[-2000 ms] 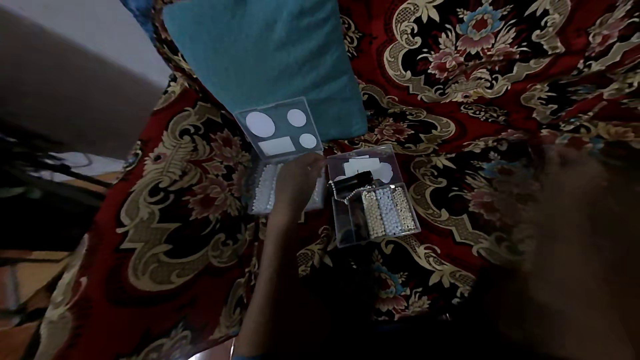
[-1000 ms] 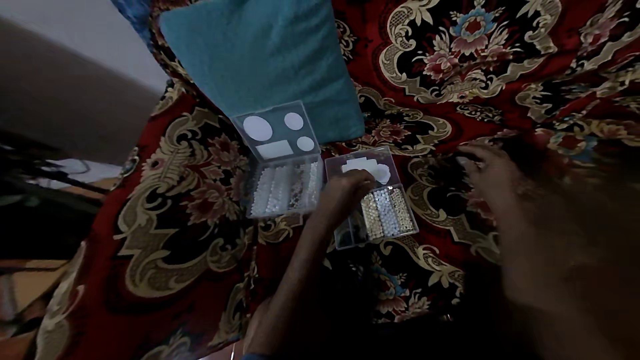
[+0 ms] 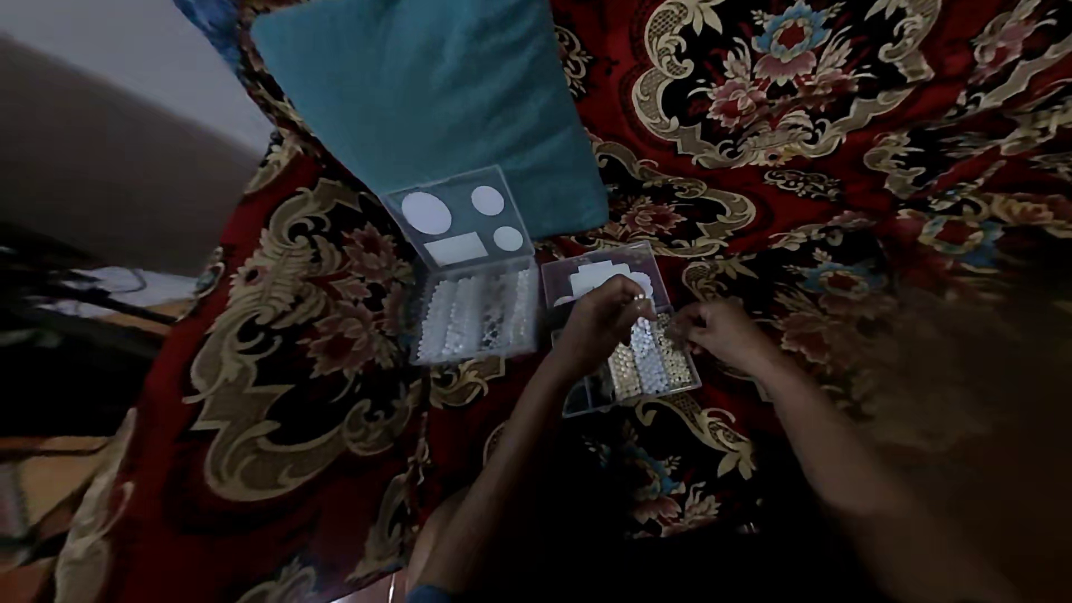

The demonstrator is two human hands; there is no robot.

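Note:
My left hand (image 3: 596, 325) is over the right-hand plastic bead box (image 3: 576, 410), its fingertips pinched on a few small white beads (image 3: 641, 303). My right hand (image 3: 722, 333) is at that box's right edge, thumb and fingertips pinched together; whether a thread or anything else is between them cannot be told. The box lies open, with cream beads (image 3: 625, 373) and whitish beads (image 3: 650, 358) in long compartments and white labels in its lid. Just left of it stands a second clear box (image 3: 474, 358) of white and clear beads, its lid (image 3: 461, 219) raised.
A teal cushion (image 3: 435, 100) lies behind the boxes, touching the raised lid. Red and black floral fabric (image 3: 318, 419) spreads beneath everything. At the left are a pale wall (image 3: 126, 109) and dark, unclear objects.
My left hand has moved right from the left box to the right one and now pinches small beads. My right hand has come in from the right to the box's edge, close to the left.

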